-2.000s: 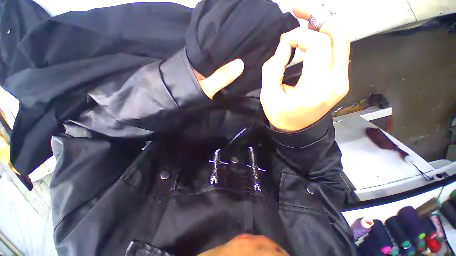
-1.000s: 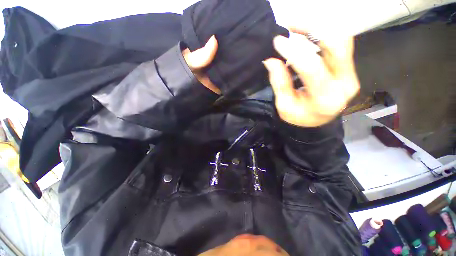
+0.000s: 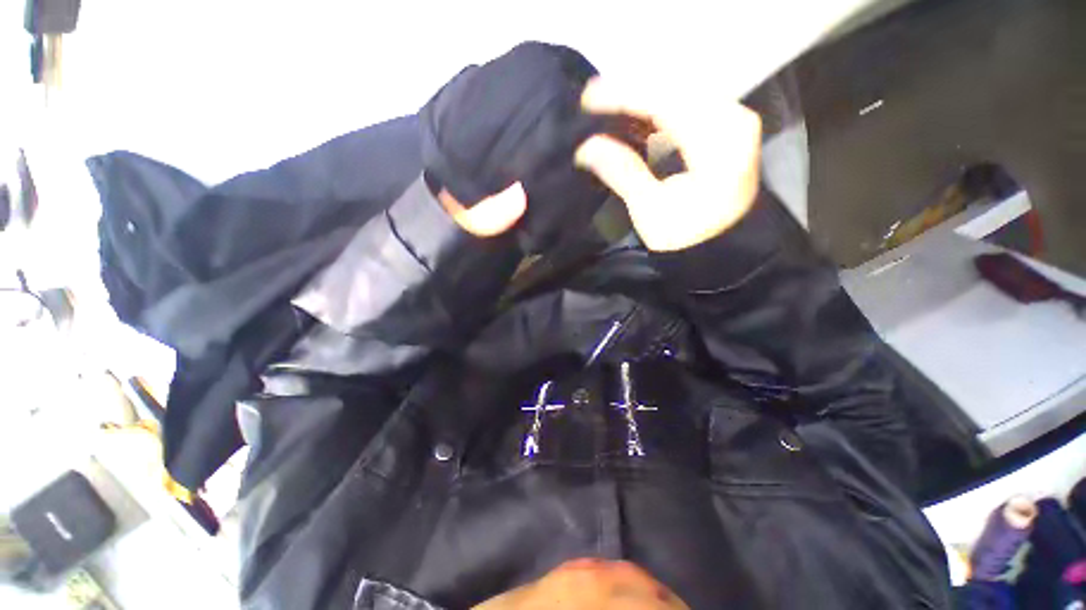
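Note:
The black garment (image 3: 256, 226) trails left over the white table, and its end is bunched up at the top centre. My left hand (image 3: 491, 211) holds this bunched end from inside or beneath; only the thumb shows over the cloth and the fingers are hidden. My right hand (image 3: 697, 167) is at the right edge of the bunched cloth, with thumb and fingers curled near it. It is slightly blurred. No needle or thread can be made out, so I cannot tell whether its fingertips hold anything.
The white table (image 3: 357, 60) lies behind the cloth. A small black box (image 3: 63, 521) is at lower left. Thread spools (image 3: 1003, 536) are at lower right. A dark red-handled tool (image 3: 1022, 279) lies on a white surface (image 3: 953, 346) at right. A dark floor (image 3: 941, 107) shows beyond.
The view has shifted, bringing the black box into sight. My right hand has turned and moved in close to the cloth edge. My left hand still holds the bunched cloth.

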